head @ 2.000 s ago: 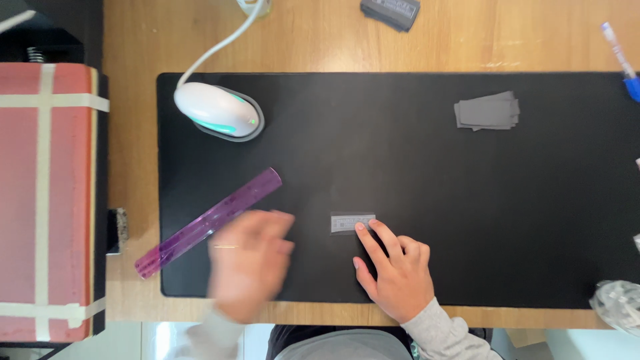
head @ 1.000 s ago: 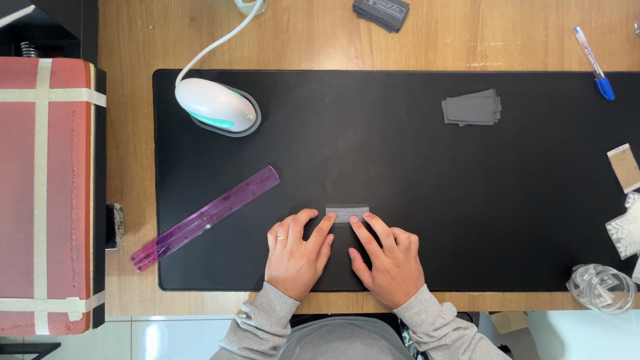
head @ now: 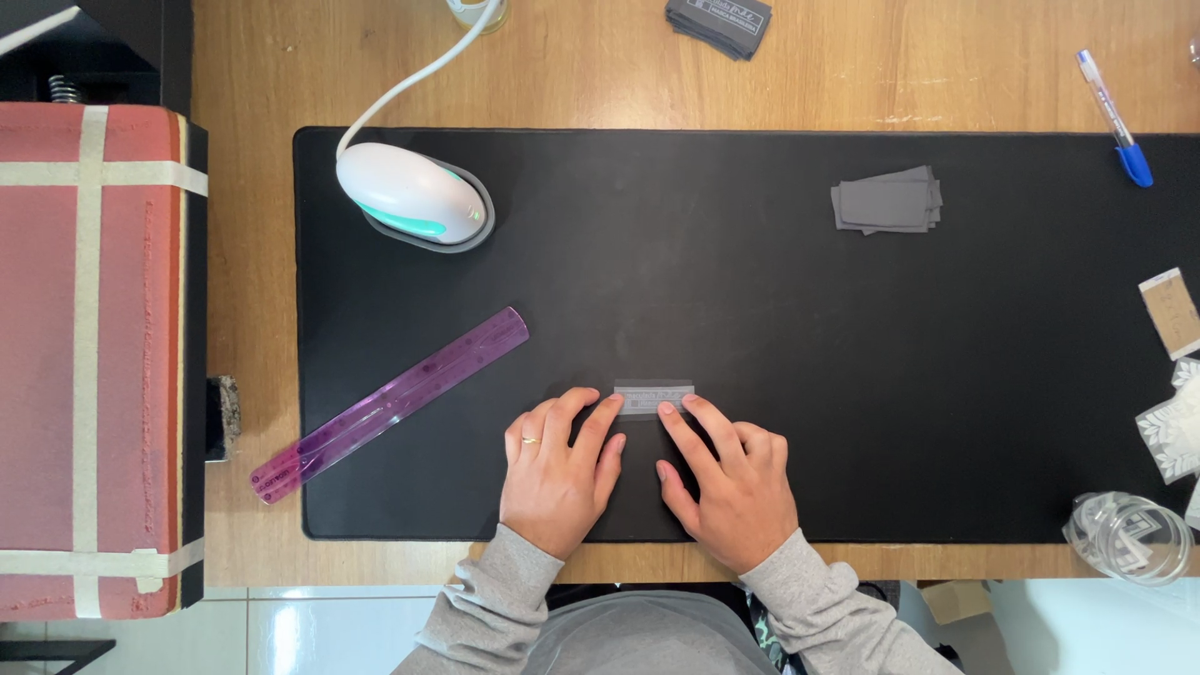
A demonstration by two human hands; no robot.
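Observation:
A small grey printed label [head: 653, 397] lies flat on the black desk mat [head: 731, 309], with what looks like a clear strip over it. My left hand [head: 562, 459], with a ring on one finger, touches the label's left end with a fingertip. Fingertips of my right hand [head: 727, 469] rest on its lower edge and right end. Neither hand grips it; the fingers of both are spread. To the left lies a purple translucent ruler [head: 394, 403], slanted. Plain grey labels [head: 886, 202] form a loose stack at the upper right.
A white handheld steamer [head: 412, 192] with a cord rests at the mat's upper left. Printed grey labels [head: 720, 23] sit beyond the mat. A blue-capped pen [head: 1114, 117] and a clear jar [head: 1130, 539] are at the right. A red padded heat press [head: 94, 366] stands at the far left.
My left hand has moved from beside the ruler to the label's left end. My right hand has stayed at the label.

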